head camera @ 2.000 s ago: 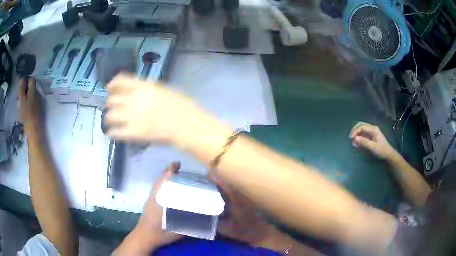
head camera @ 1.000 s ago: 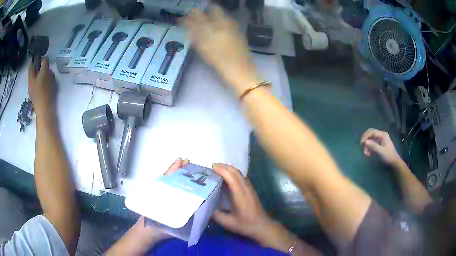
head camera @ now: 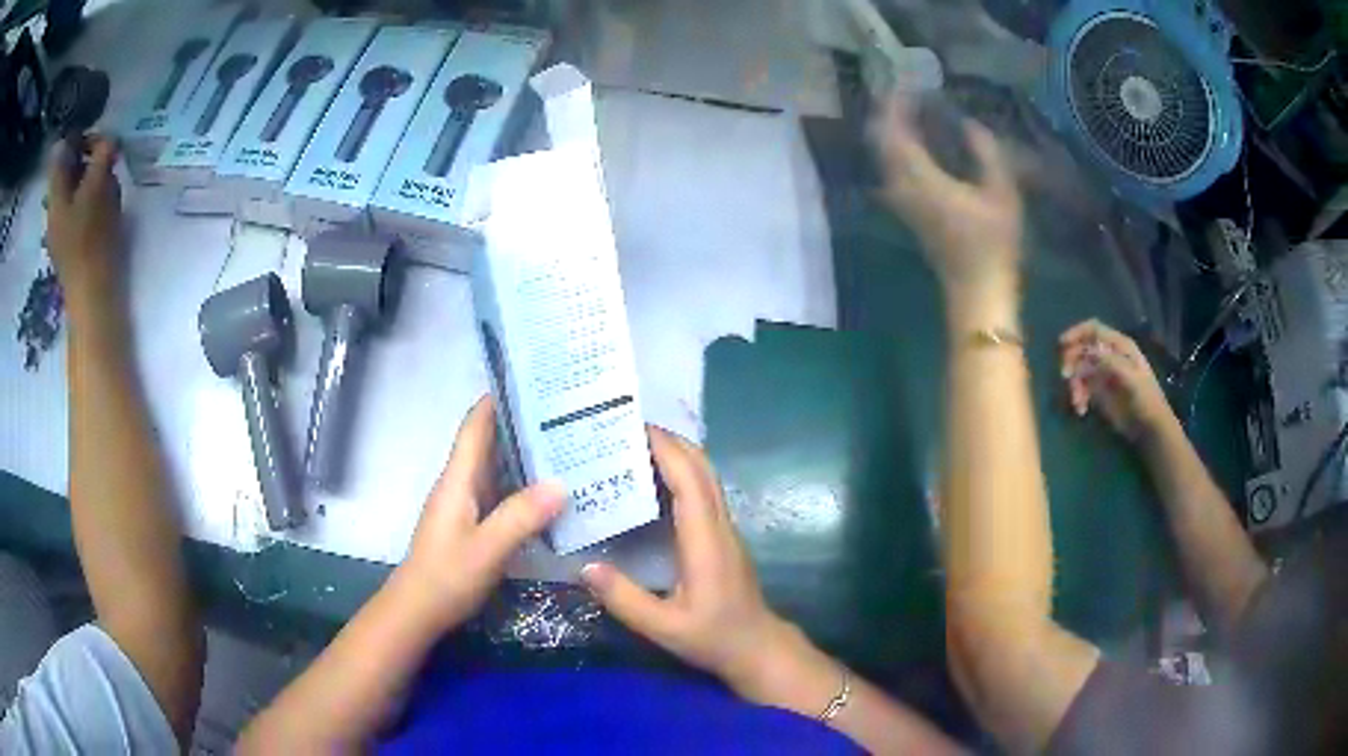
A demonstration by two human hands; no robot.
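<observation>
My left hand [head camera: 481,517] and my right hand [head camera: 683,569] hold a tall light retail box [head camera: 562,355] by its lower end, one on each side. Its face with printed text is toward me, and an end flap [head camera: 568,107] stands up at its far end. The inside of the box is hidden. Two grey handheld fans lie on the white paper to the left of the box, one fan [head camera: 252,332] nearer the left and the other fan [head camera: 349,281] beside it, handles toward me.
A row of light-blue boxes [head camera: 362,126] lies picture side up behind the fans. A neighbour's hand [head camera: 89,207] holds a dark fan at left. At right are another person's blurred hand [head camera: 954,192], a further hand [head camera: 1116,377] and a blue desk fan [head camera: 1138,96].
The box in my hands has turned from its open end toward me to its text side, with a flap at the far end. The neighbour's arm has swung right.
</observation>
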